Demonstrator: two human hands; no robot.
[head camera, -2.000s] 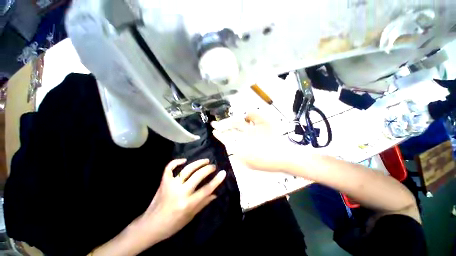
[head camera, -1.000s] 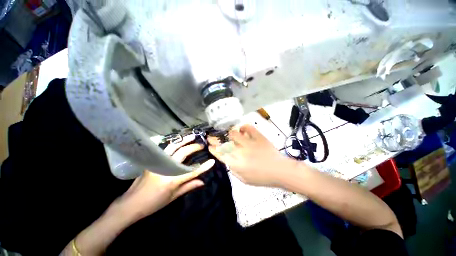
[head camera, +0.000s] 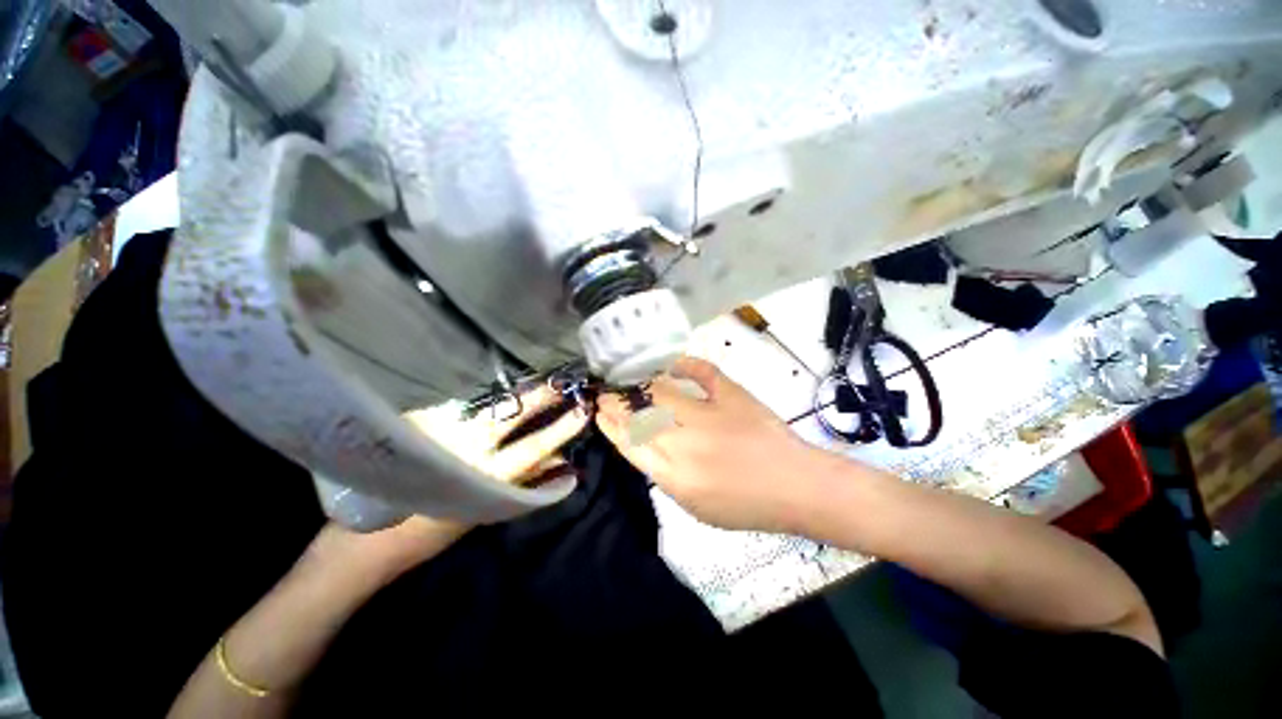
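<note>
The black garment (head camera: 127, 464) covers the left of the table and hangs over the front edge. The speckled off-white sewing machine (head camera: 464, 127) stands over it. My left hand (head camera: 422, 523) is partly hidden behind the machine's curved guard; its fingertips press the cloth just left of the presser foot (head camera: 574, 389). My right hand (head camera: 717, 447) lies right of the presser foot, fingertips at the cloth's edge beside the needle area. Whether the fingers pinch the cloth is hard to see. The white tension dial (head camera: 633, 330) is just above the fingertips.
Black-handled scissors (head camera: 896, 398) and an orange-handled tool (head camera: 754, 319) lie right of the needle. Black scraps (head camera: 1001, 301) lie behind the scissors. A clear round item (head camera: 1146, 348) is at the table's right end. A red basket (head camera: 1118, 478) is below.
My left hand has moved from the cloth in front up to the presser foot and is now further behind the guard. My right hand stays beside the foot. The view has shifted, showing more machine.
</note>
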